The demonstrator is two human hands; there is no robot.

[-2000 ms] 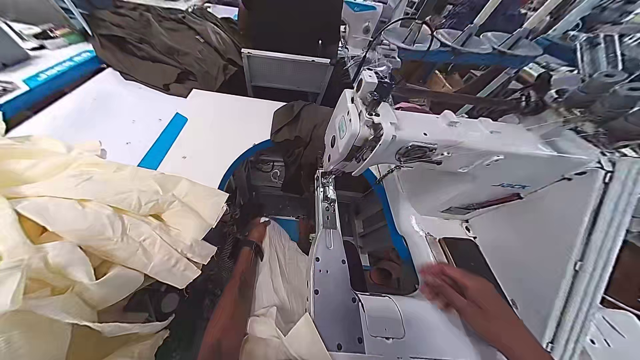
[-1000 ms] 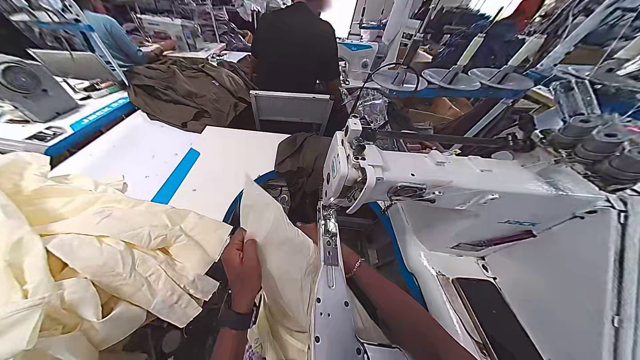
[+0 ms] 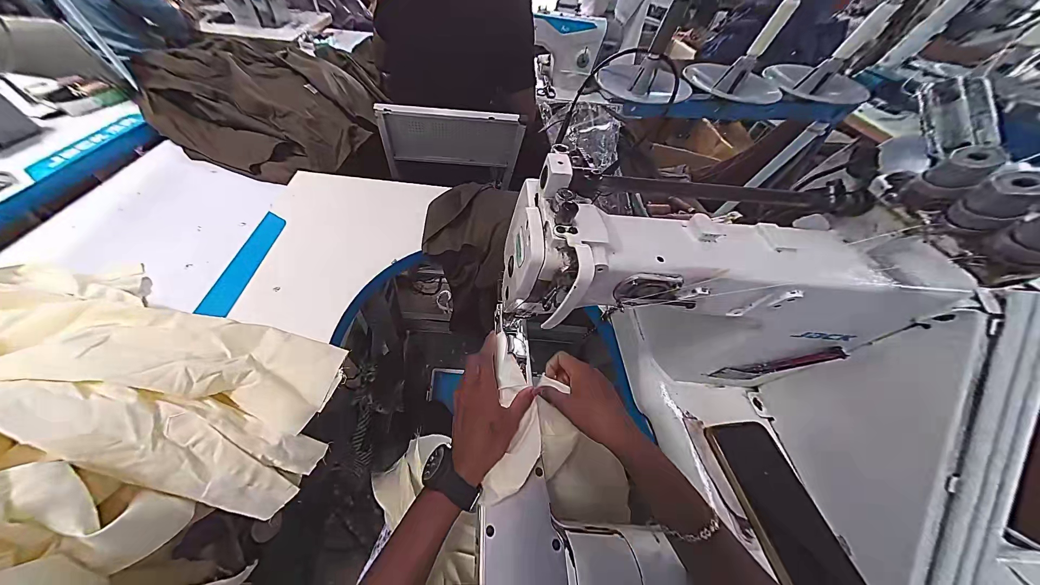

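Note:
A piece of cream fabric (image 3: 512, 467) lies over the narrow arm of a white Jack sewing machine (image 3: 666, 252), just in front of the presser foot (image 3: 515, 341). My left hand (image 3: 485, 410), with a dark watch at the wrist, presses on the fabric's left side beside the foot, its thumb near the right hand. My right hand (image 3: 587, 398), with a bracelet at the wrist, pinches a folded edge of the same fabric between thumb and fingers. The fabric hangs down on both sides of the machine arm. The needle is too small to make out.
A heap of cream fabric (image 3: 162, 398) covers the near left of the white table (image 3: 349, 215). Dark brown cloth (image 3: 467, 236) hangs by the machine head. A phone (image 3: 780, 496) rests at right. Thread cones (image 3: 967, 175) stand at far right; another person (image 3: 455, 57) is ahead.
My right hand has come from behind the machine arm to its near right side and now grips the fabric edge. My left hand has moved right, onto the fabric beside the presser foot.

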